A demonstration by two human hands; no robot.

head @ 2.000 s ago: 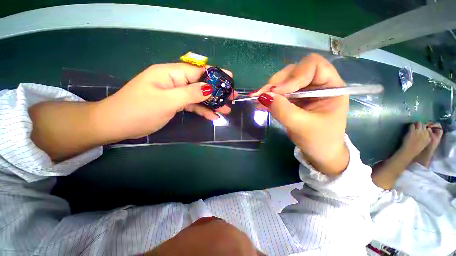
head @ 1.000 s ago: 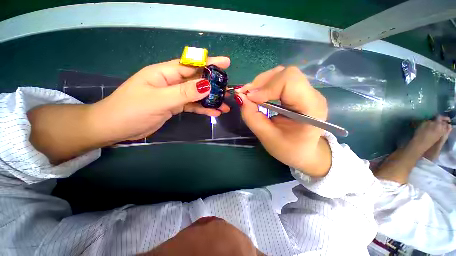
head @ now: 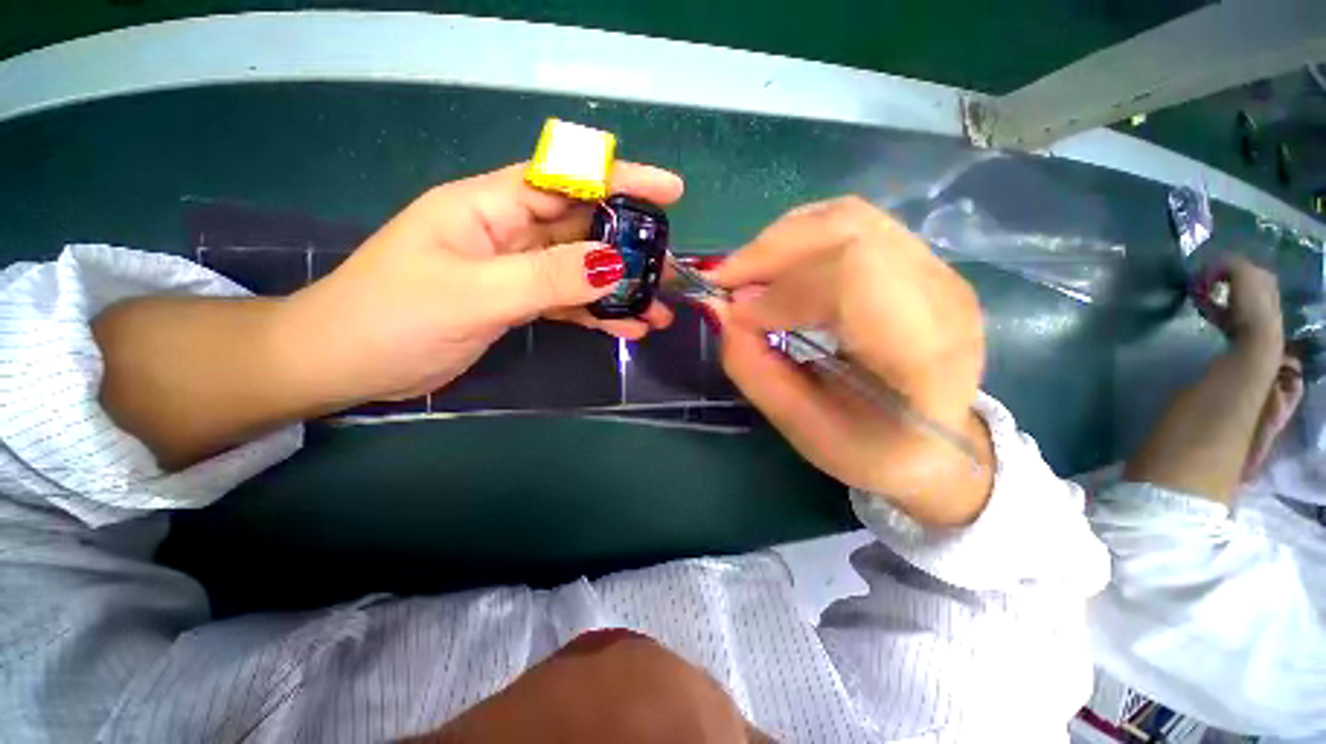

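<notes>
My left hand holds the black watch case between thumb and fingers, its open side with the dark circuit board showing. The yellow pouch battery with a white label sticks out above the case, at my fingers, on thin wires. My right hand holds the silver tweezers, blurred, with the tips close to the right edge of the case. Whether the tips touch the case or hold a small piece cannot be told.
A dark glossy strip with pale lines lies under my hands. Clear plastic film lies to the right, and a small clear bag beyond it. A pale rail runs along the back. Another person's hands are at the far right.
My right hand with the tweezers has shifted slightly right. The case and battery are turned a little, the battery label facing up more. The other person's hand has moved towards the small bag.
</notes>
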